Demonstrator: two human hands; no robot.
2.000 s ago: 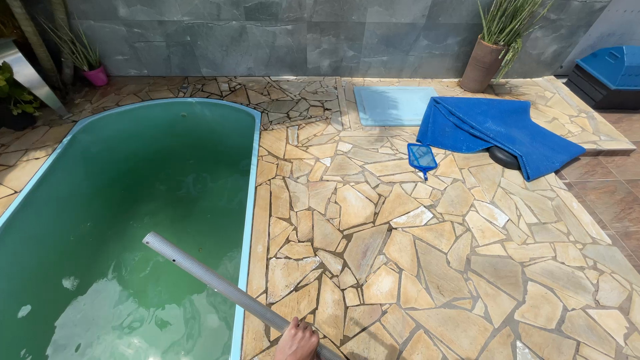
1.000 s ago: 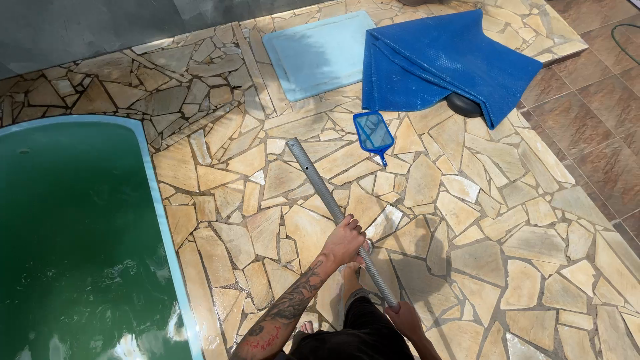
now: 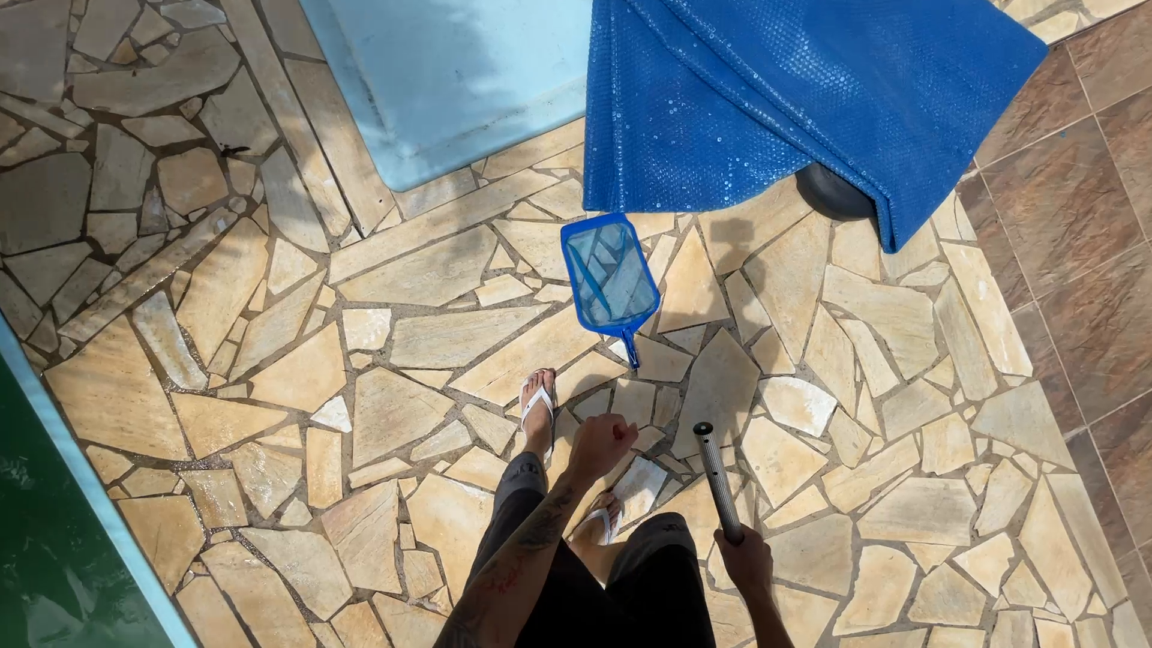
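My right hand [image 3: 745, 560] is closed around a grey metal pole [image 3: 717, 477], whose perforated end points up and away from me. My left hand [image 3: 605, 443] is off the pole, held over my feet with its fingers curled; whether anything is inside them I cannot tell. Ahead of both hands, a blue pool skimmer net [image 3: 611, 274] lies flat on the stone paving, its short handle socket toward me. Neither hand touches the net. Just beyond it a blue bubble pool cover [image 3: 792, 99] is heaped in folds.
The pool [image 3: 54, 522] with green water and a light blue rim is at the lower left. A light blue panel [image 3: 468, 81] lies at the top. A dark rounded object [image 3: 837, 192] shows under the cover. Brown tiles [image 3: 1071, 207] border the stone paving on the right.
My left hand has let go of the pole, which both hands held one second ago. Two seconds ago the pole reached over the pool; now it is above the paving. The view has tilted down.
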